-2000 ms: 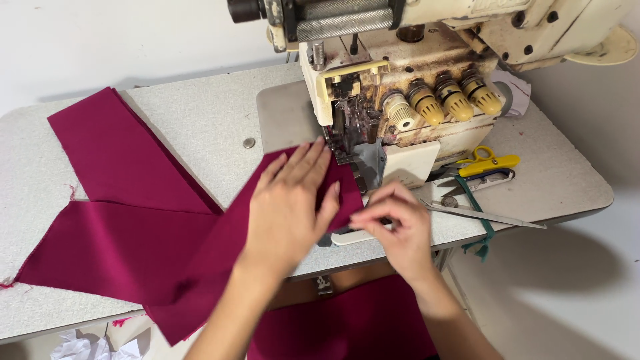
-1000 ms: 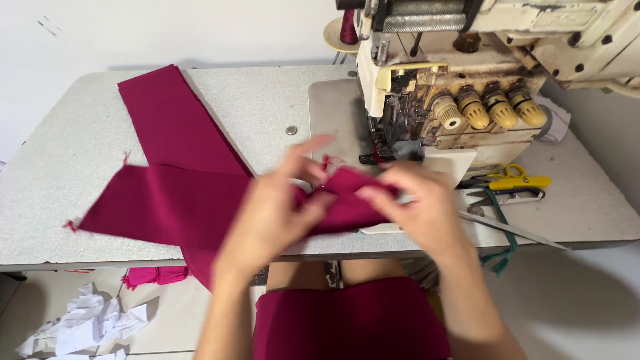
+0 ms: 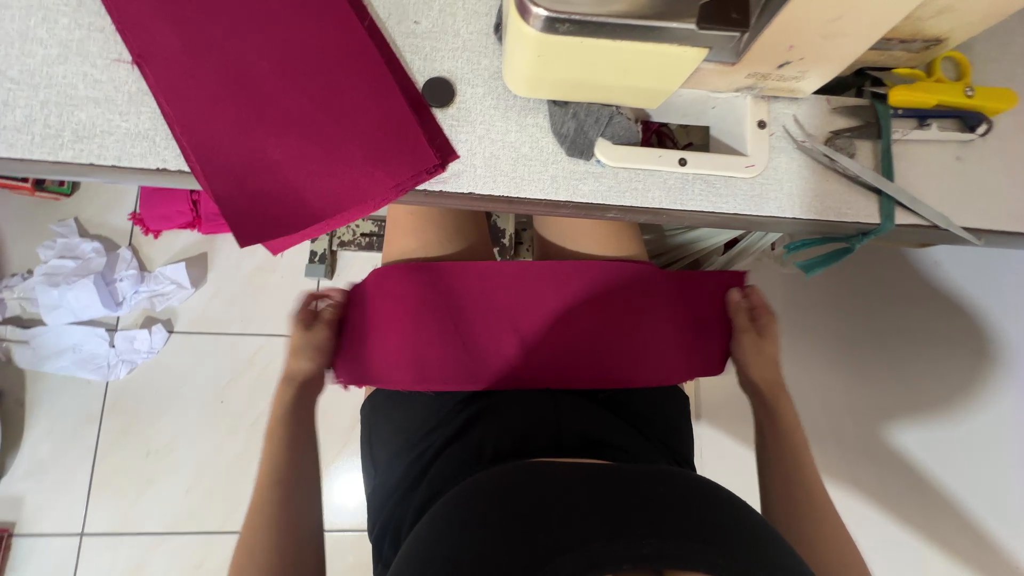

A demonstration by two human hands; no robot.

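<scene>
A long magenta fabric panel (image 3: 528, 328) lies stretched flat across my lap, below the table edge. Its left end is pinched in my left hand (image 3: 316, 332), and my right hand (image 3: 752, 332) grips its right end. Frayed threads show along the panel's lower left corner. More magenta fabric pieces (image 3: 280, 104), stacked in layers, rest on the table at the upper left, with their lower end hanging over the front edge. The sewing machine (image 3: 600, 60) stands above and right of the panel, touched by neither hand.
Yellow-handled scissors (image 3: 952, 84), thread snips, metal tweezers (image 3: 888, 184) and a teal strip (image 3: 886, 160) lie at the table's right. A dark round disc (image 3: 438, 92) sits beside the stacked fabric. Crumpled white paper (image 3: 88, 280) and pink fabric (image 3: 172, 210) are on the floor at left.
Both hands have moved from the fabric at the machine down to my lap and spread apart, each at one end of the panel there. The view has tilted down strongly.
</scene>
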